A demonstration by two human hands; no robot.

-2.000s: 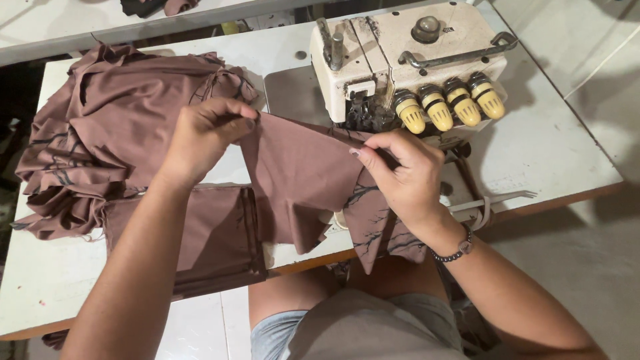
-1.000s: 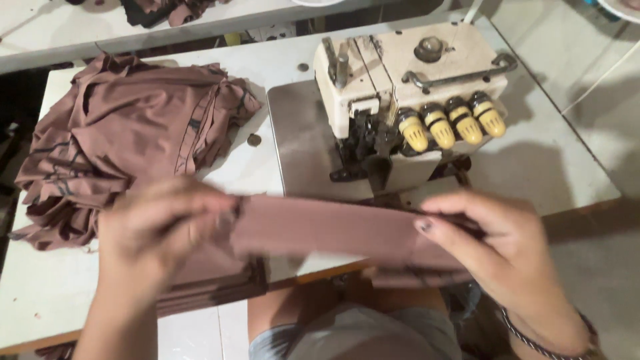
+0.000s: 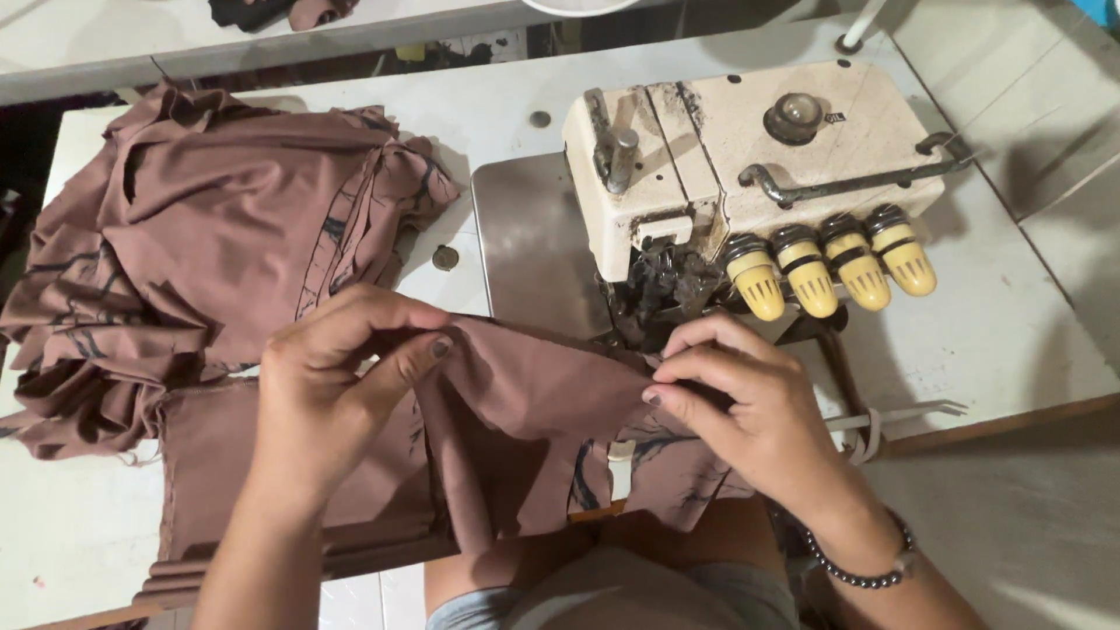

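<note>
A mauve fabric piece (image 3: 534,385) with dark branch-like print on its lower part hangs between my hands, in front of an overlock sewing machine (image 3: 787,149). My left hand (image 3: 350,376) pinches its upper left corner between thumb and fingers. At the other end of the same edge, my right hand (image 3: 735,385) grips the cloth, close below the machine's needle area. Folded mauve fabric pieces (image 3: 262,472) lie in a stack under my left forearm. Behind them is a loose heap of mauve fabric (image 3: 227,219), partly printed.
The machine's steel plate (image 3: 534,236) borders the held cloth. Four yellow tension knobs, among them the leftmost knob (image 3: 758,284), face my right hand. White tweezers (image 3: 919,411) lie at the front edge of the white table (image 3: 989,350). A small round object (image 3: 445,257) lies beside the heap.
The cloth was stretched into a narrow, blurred band a second ago; now it hangs looser and wider, its printed part showing. Both hands still hold its ends and are nearer the machine.
</note>
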